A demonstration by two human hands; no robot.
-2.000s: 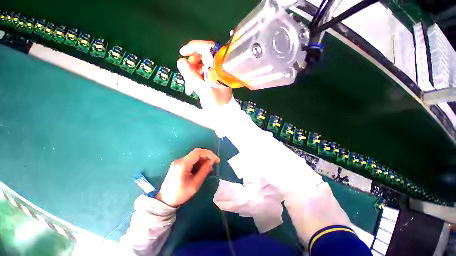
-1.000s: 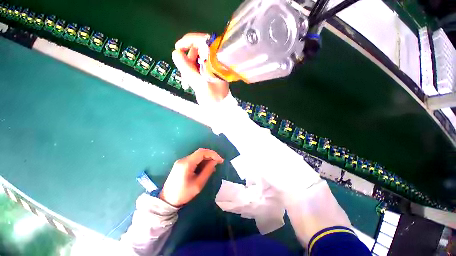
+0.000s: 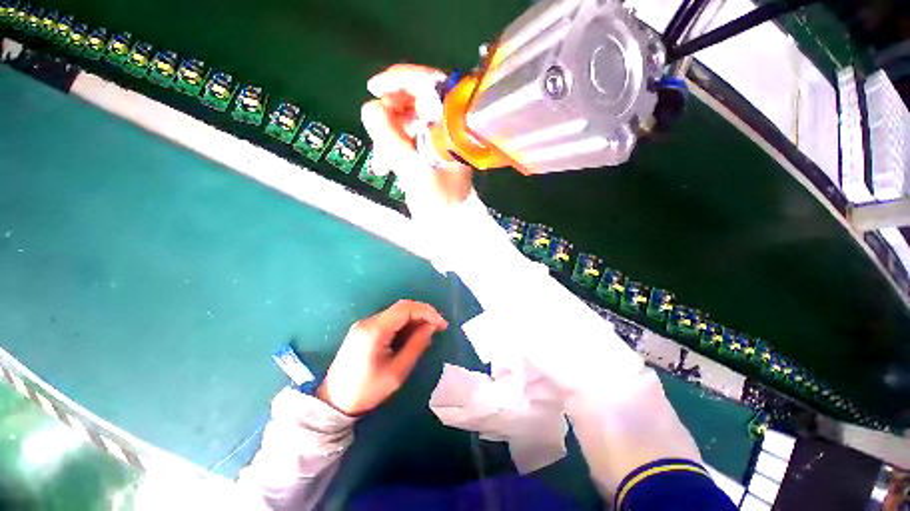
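The dispensing tool (image 3: 564, 90), a silver ribbed cylinder with an amber-orange lower part, hangs at top centre. My right hand (image 3: 409, 110) grips its narrow end over the row of green circuit boards (image 3: 284, 121); the tip and the board under it are hidden by my hand and forearm. My left hand (image 3: 379, 354) is over the teal bench, thumb and fingers curled with a gap between them, and nothing visible in it. A blue strap (image 3: 293, 368) is at the left wrist. Crumpled white paper (image 3: 504, 404) lies beside my right forearm.
The boards stand along the near edge of the dark green belt (image 3: 659, 190), beside a pale rail (image 3: 229, 150). Black lines (image 3: 743, 25) run from the tool to the upper right. White pieces (image 3: 768, 469) edge a black mat (image 3: 828, 474) at lower right.
My right hand and the tool have moved slightly right since a second ago. The boards are at shifted positions along the rail. My left hand has hardly moved.
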